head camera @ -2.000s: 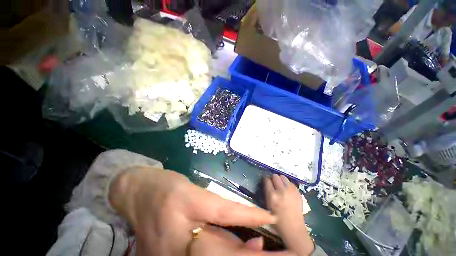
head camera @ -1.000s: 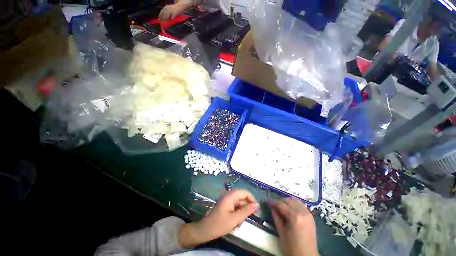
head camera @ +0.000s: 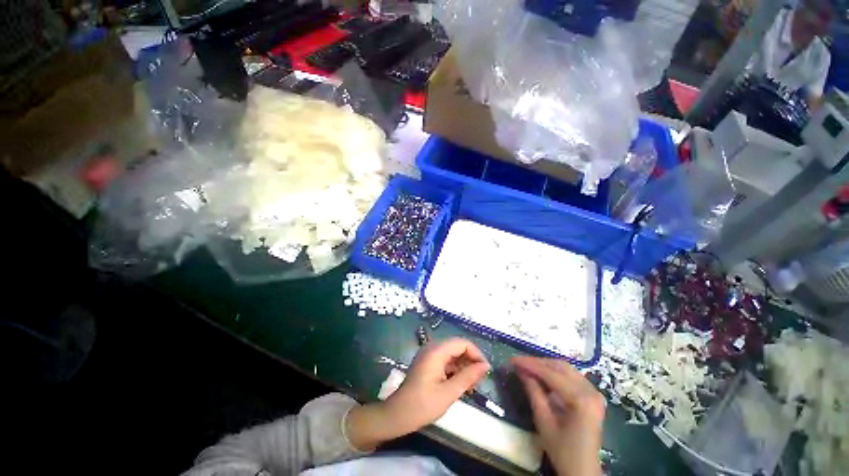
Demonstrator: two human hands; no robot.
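Observation:
My left hand (head camera: 430,386) is over the cream-white strip (head camera: 479,435) at the bench front, thumb and forefinger close together. A tiny speck shows at its fingertips, too small to name. My right hand (head camera: 566,409) is just to the right, fingers bent, fingertips near the left ones but apart. Whether it holds anything is unclear. A thin dark tool with a pale end (head camera: 488,403) lies between the hands, partly hidden by my left hand. The white tray (head camera: 512,288) with tiny specks is just behind the hands.
A blue bin of small metal pins (head camera: 402,231) and white pieces (head camera: 377,295) are left of the tray. A bagged cream heap (head camera: 312,177) is further left. Divided blue bins (head camera: 559,218) stand behind. Yellow strips (head camera: 663,376) and dark red parts (head camera: 712,307) lie right. A person sits opposite.
My left hand has drawn back from close to the camera to the strip, and my right hand has shifted slightly right. Since one second ago both hands have moved only slightly.

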